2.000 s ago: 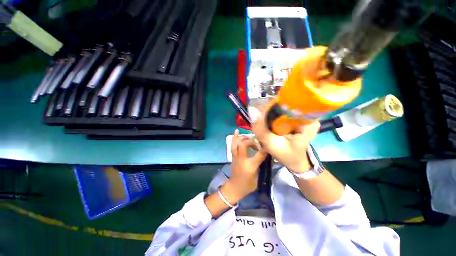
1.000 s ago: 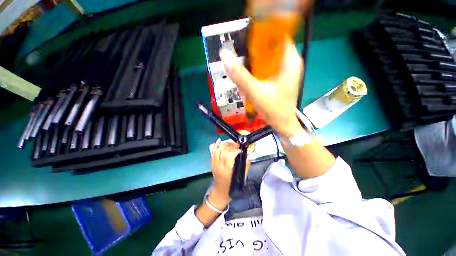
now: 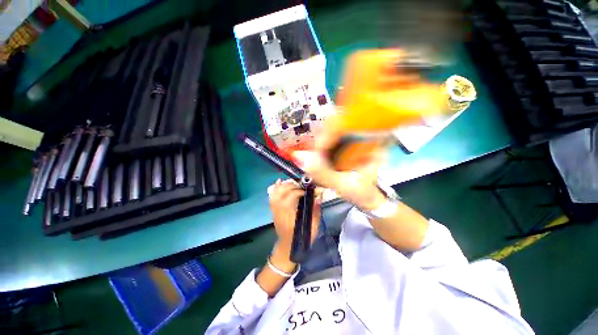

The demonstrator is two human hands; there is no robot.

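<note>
My left hand holds a black folding tripod near its small round hub, above the bench's front edge. One leg points up and left, another points down toward my body. The third leg is hidden or cannot be made out. My right hand is shut around an orange electric screwdriver, which is blurred and tilted, its dark upper end toward the top right. Its tip is hidden behind my hand. My right fingers are close to the hub; I cannot tell if they touch it.
A white and blue screw feeder stands on a red base behind the tripod. Stacked black foam trays with silver-ended sticks lie at left, more trays at right. A gold cylinder is right of the feeder. A blue basket is below.
The view has shifted. The screwdriver went up over the feeder with my right hand a second ago and is now back down beside the tripod hub. My left hand keeps holding the tripod.
</note>
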